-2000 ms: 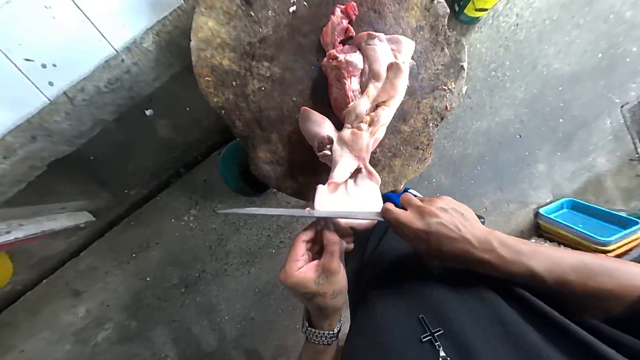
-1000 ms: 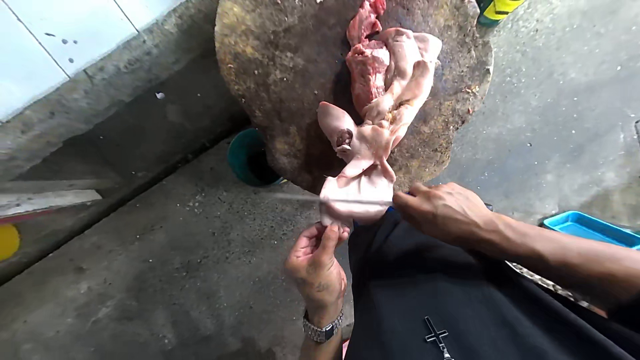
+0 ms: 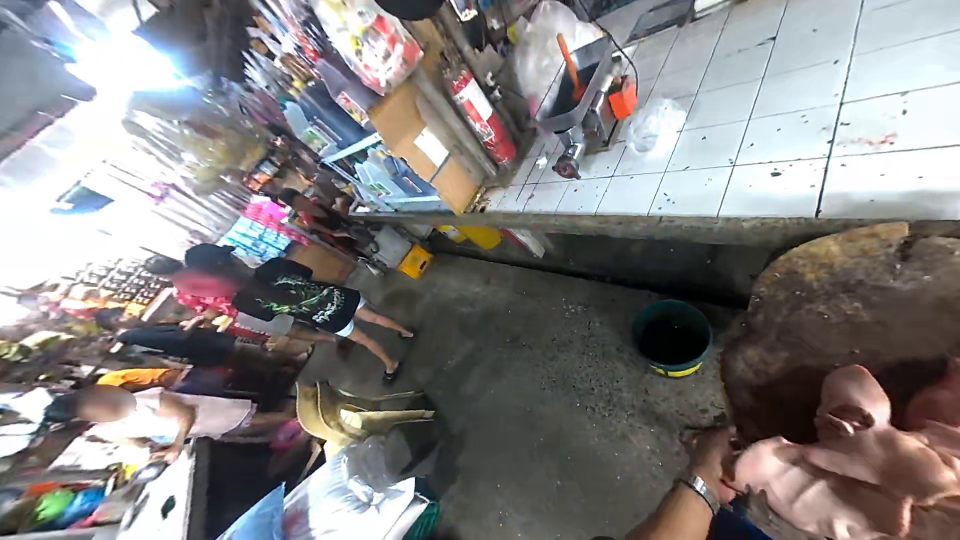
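At the lower right, pale raw meat with skin and an ear-shaped flap lies on a round, worn chopping block. My left hand, with a metal-band watch on its wrist, is at the near-left end of the meat, touching its edge; the fingers are blurred and partly hidden, so their grip cannot be made out. My right hand is outside the view, and no knife shows.
A dark green bucket stands on the concrete floor beside the block. Above runs a white-tiled counter with a metal meat grinder. A fire extinguisher, a tan plastic chair and several people stand farther left.
The view has swung far toward the left, over the counter and people. My right hand and the knife, seen across the meat's end earlier, have left the view. My left hand remains by the meat.
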